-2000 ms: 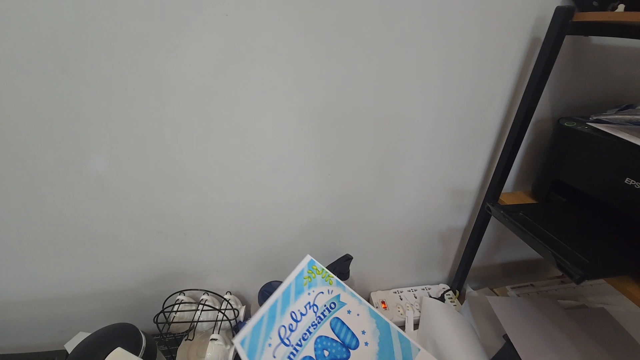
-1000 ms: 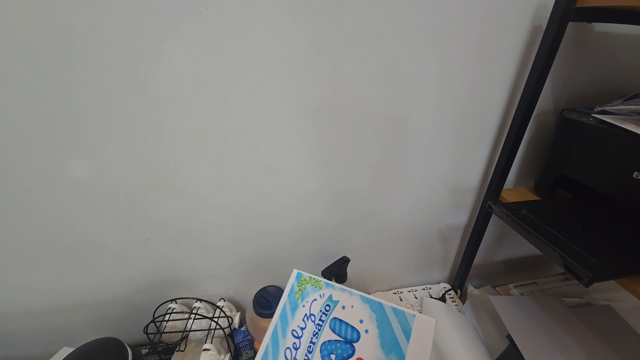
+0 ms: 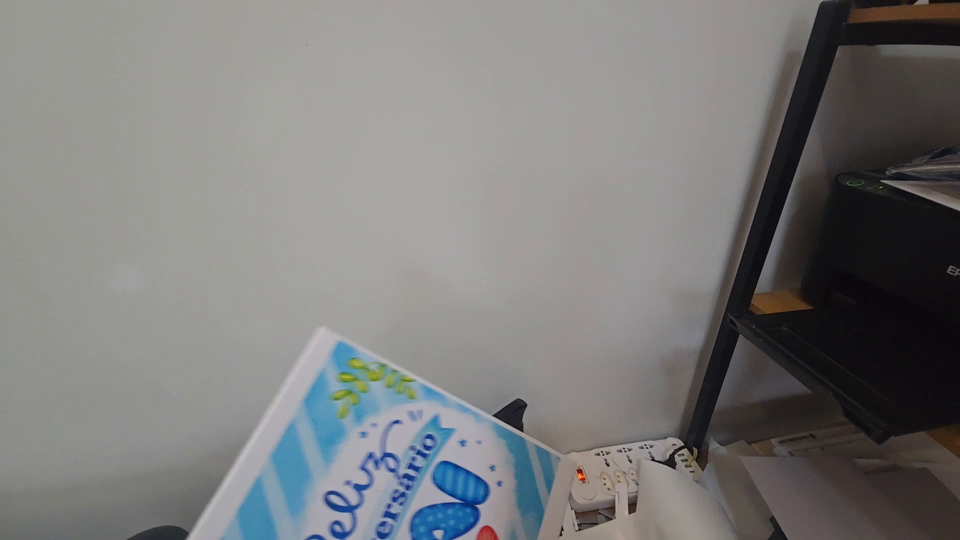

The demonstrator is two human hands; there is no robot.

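A printed sheet or card (image 3: pixel 300 457) with blue stripes, green leaves, blue lettering and a white border rises tilted from the bottom edge, left of centre. Its lower part is cut off by the frame. Neither my left hand nor my right hand is in view, so what holds the card is hidden. Just behind its right edge lies a white power strip (image 3: pixel 622 469) with a lit orange switch. Curled white paper (image 3: pixel 679 502) is beside the strip.
A black-framed shelf (image 3: pixel 780 165) stands at the right against the grey wall (image 3: pixel 450 187). It carries a black Epson printer (image 3: pixel 885 240). Loose papers (image 3: pixel 817 487) lie beneath. A small black object (image 3: pixel 512 414) shows behind the card, and a dark rounded edge (image 3: pixel 159 533) at lower left.
The card has risen and shows more tilted than a second ago. It now hides the place where the wire basket and the bottle with a dark lid showed.
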